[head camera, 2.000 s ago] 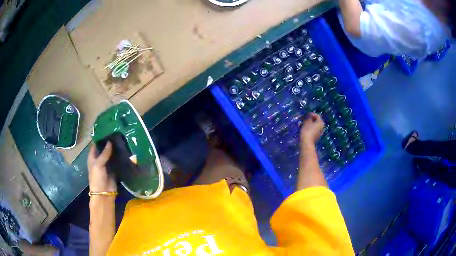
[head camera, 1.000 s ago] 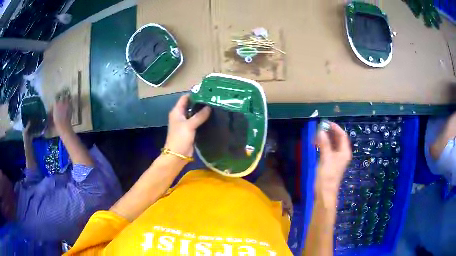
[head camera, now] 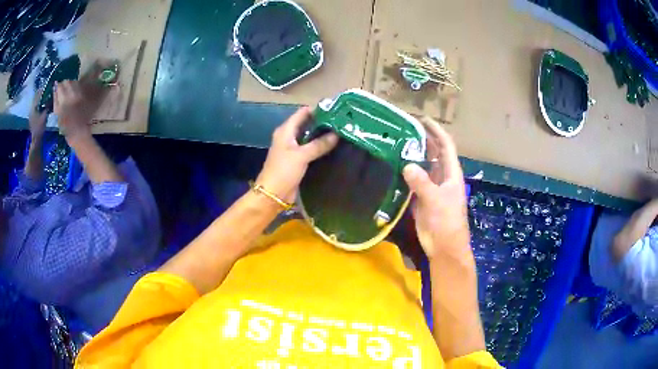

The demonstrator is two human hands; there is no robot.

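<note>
A glossy green housing (head camera: pixel 361 166) with a pale rim and a dark centre is held above my lap, at the bench's near edge. My left hand (head camera: pixel 297 155) grips its left side, thumb over the frame. My right hand (head camera: pixel 435 180) holds its upper right side, thumb by a small shiny round part (head camera: pixel 413 149) at the corner. Another shiny round part (head camera: pixel 326 105) sits at the upper left corner. My right fingers are partly hidden behind the rim.
Two more housings lie on the bench, at left (head camera: pixel 280 45) and right (head camera: pixel 563 92). Thin sticks (head camera: pixel 426 66) lie on a stained cardboard square (head camera: pixel 395 97). A blue crate (head camera: pixel 559 270) of small parts stands at my right. Other workers sit on both sides.
My right hand has moved from the crate with a small part to the housing's upper right corner. My left hand still holds the housing. The view has swung right-to-left across the bench.
</note>
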